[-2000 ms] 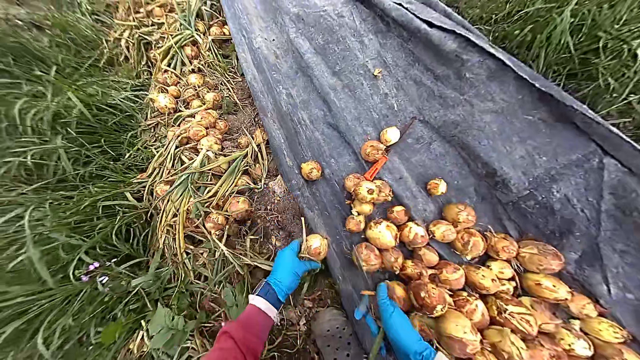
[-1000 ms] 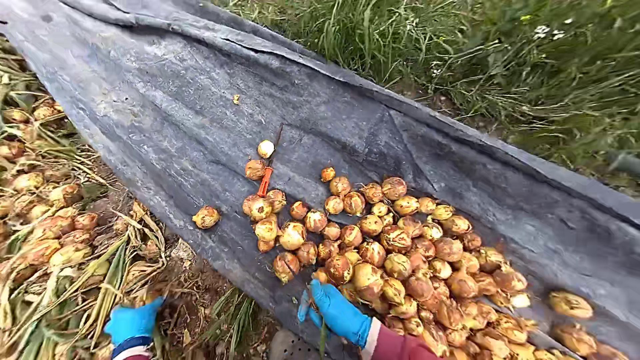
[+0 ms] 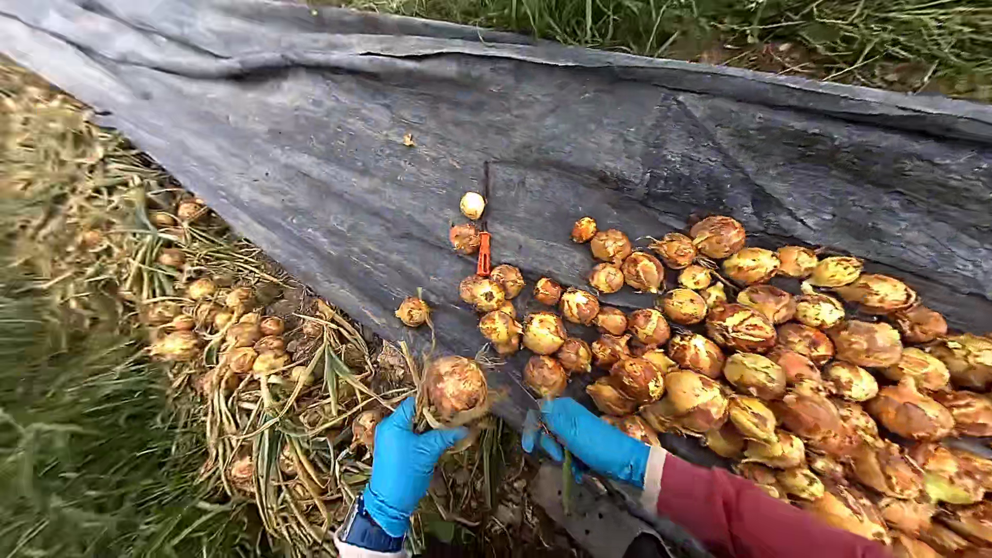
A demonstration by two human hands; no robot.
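In a blue glove, my left hand (image 3: pixel 411 461) grips a yellow onion (image 3: pixel 456 387) by its neck, with roots and dry leaf around it. Also gloved in blue, my right hand (image 3: pixel 593 440) is just to the right, beside the pile of onions (image 3: pixel 740 329). A green stem (image 3: pixel 567 480) hangs below its curled fingers; whether the hand grips anything is unclear. A tool with an orange handle (image 3: pixel 483 254) and a thin dark blade lies on the dark fabric sheet (image 3: pixel 333 170), between small onions. One single onion (image 3: pixel 413 311) rests near the sheet's edge.
Unstripped onions with dry tops (image 3: pixel 256 333) lie in a row on the soil at left. Tall grass (image 3: pixel 70 434) borders them, and more grass (image 3: pixel 736 31) grows beyond the sheet's folded far edge. A shoe (image 3: pixel 647 545) shows at the bottom.
A second ago my left hand was low over the dry tops at left; now it is near my right hand with an onion in its grip. The view has turned.
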